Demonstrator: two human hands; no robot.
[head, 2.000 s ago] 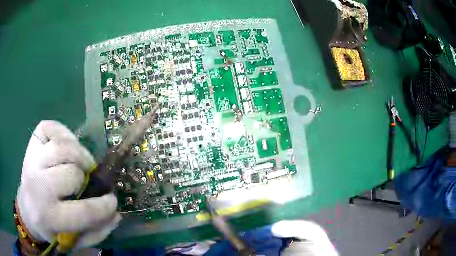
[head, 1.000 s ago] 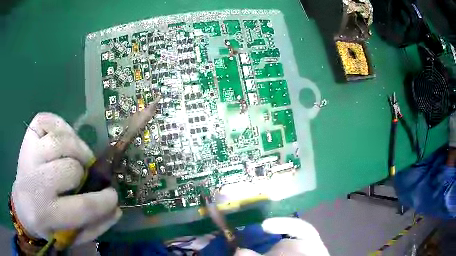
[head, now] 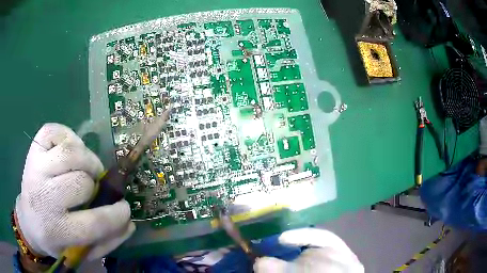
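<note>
The green circuit board lies under the translucent template plate on the green mat. My gloved left hand is shut on a soldering iron; its tip is over the left-middle parts of the board. A thin solder wire runs from this hand along the board's near edge. My gloved right hand, partly cut off by the bottom edge, holds a second soldering iron, its tip at the board's near edge. A yellow strip lies on the template there.
An iron stand with a yellow sponge is at the upper right. Red-black side cutters lie right of the board. A round black fan stands farther right. A blue sleeve of another person shows at the right edge.
The second iron's tip has moved slightly up and left to the board's near edge, and my right hand has shifted a little. The left iron's tip stays over nearly the same parts.
</note>
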